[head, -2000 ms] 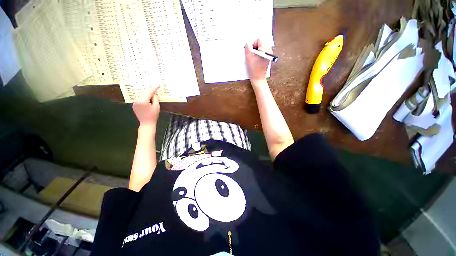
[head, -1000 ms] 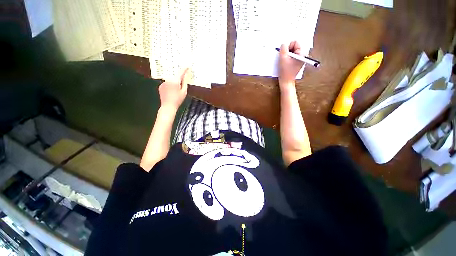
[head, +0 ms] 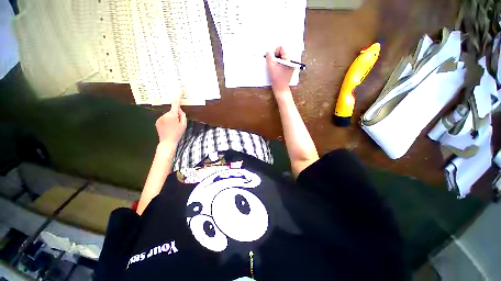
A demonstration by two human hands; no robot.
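Observation:
My right hand (head: 279, 71) holds a white pen (head: 288, 62) with a dark end over the lower right part of a white form (head: 247, 60). The form lies on the dark brown desk and carries rows of small writing. My left hand (head: 171, 125) is at the desk's near edge, index finger extended onto the lower edge of a yellowish printed list (head: 170, 55). It does not grip the sheet. More yellowish lists (head: 60, 49) overlap and fan out to the left. The pen's tip is too small to tell if it touches the form.
A yellow torch-like tool (head: 356, 82) lies right of the form. Beyond it are a folded white and beige bundle (head: 412, 104) and a tangle of white and grey pieces (head: 472, 131). A greyish flat thing (head: 335, 4) is at the far edge. A pale sheet (head: 7, 38) is far left.
Against one second ago, the whole view has shifted, so desk items appear further left. My left hand has moved nearer me, with only the finger reaching the list. The pen stays in my right hand.

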